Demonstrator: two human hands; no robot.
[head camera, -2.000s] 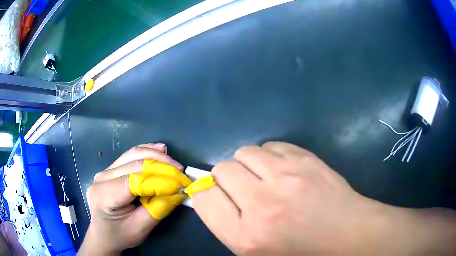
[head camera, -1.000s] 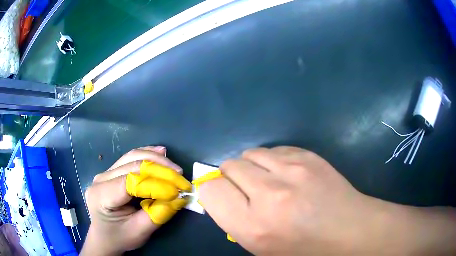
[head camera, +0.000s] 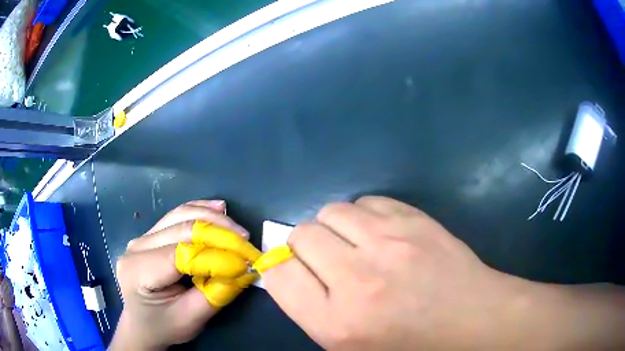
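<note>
A white housing (head camera: 276, 234) shows between my hands, low over the dark bench, mostly hidden by my right fingers. My left hand (head camera: 181, 271), with yellow finger cots, pinches something small and pale at the housing's left edge; wires or a core, I cannot tell which. My right hand (head camera: 384, 274), with a yellow cot at the thumb or finger tip, grips the housing from the right. The yellow fingertips of both hands nearly touch.
A wired unit (head camera: 587, 137) lies at the right, wires toward me. Another white unit (head camera: 93, 297) lies beside the blue bin (head camera: 58, 264) of white parts at left. Beyond the pale rail (head camera: 205, 63), a unit (head camera: 123, 27) lies on the green belt. A metal upright (head camera: 41, 130) stands left.
The unit on the belt has moved up and right. My right hand first shifted slightly right, baring more of the housing, then came back left toward my left fingertips. My left hand has barely moved.
</note>
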